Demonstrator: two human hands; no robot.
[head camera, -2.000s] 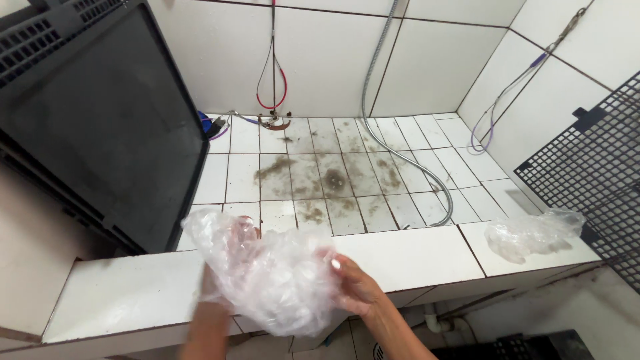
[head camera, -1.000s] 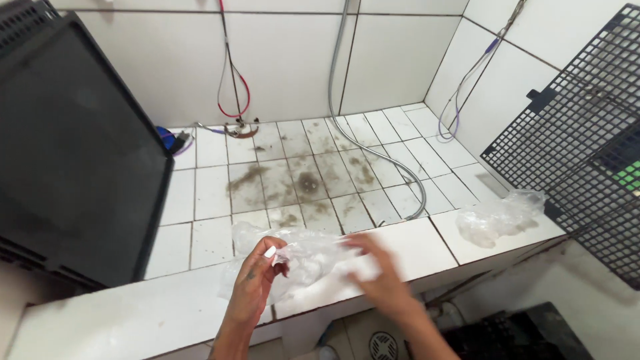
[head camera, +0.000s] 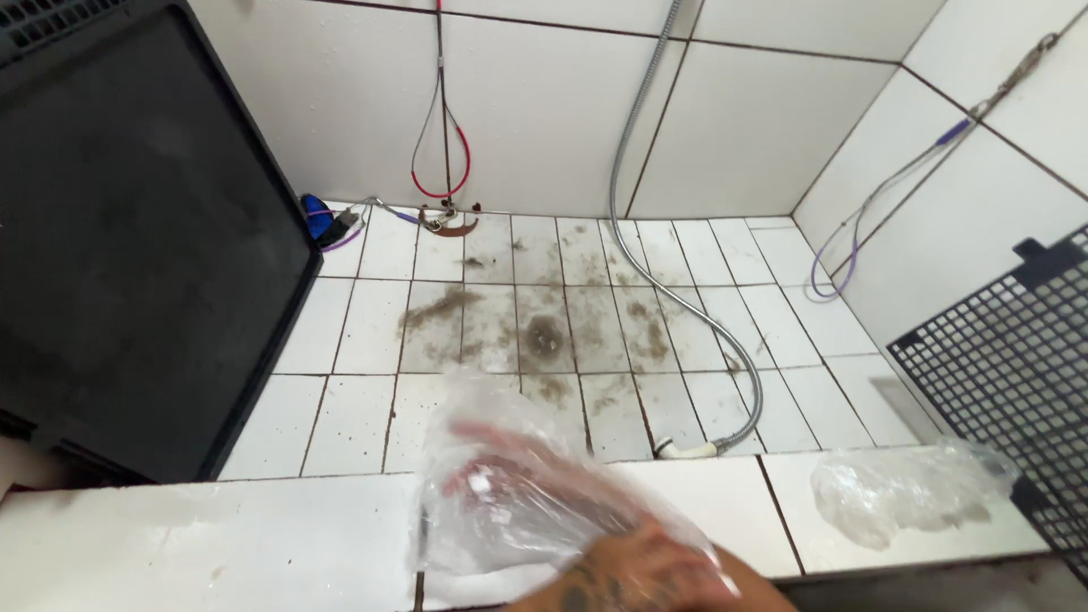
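A clear plastic bag (head camera: 484, 540) hangs over the near ledge and the tiled basin. Inside it is my right hand (head camera: 531, 467), seen blurred through the film, its fingers spread and pointing up and left. At the bottom, my left hand (head camera: 633, 569), with dark marks on its back, crosses in front of my right wrist and grips the bag's edge there; its fingertips are partly hidden. On the ledge to the right lies a second crumpled clear plastic bag (head camera: 901, 497).
The white-tiled basin (head camera: 365, 323) has dark grime around a drain (head camera: 544, 336). A metal shower hose (head camera: 752, 374) ends in a pale fitting (head camera: 688, 449) by the ledge. A black panel (head camera: 153, 238) leans left, a black grid (head camera: 1011, 340) right. Cable loops (head camera: 466, 157) hang on the walls.
The bag was bunched between both hands. Now it is spread out over my right hand, and my left hand has moved right to my right wrist.
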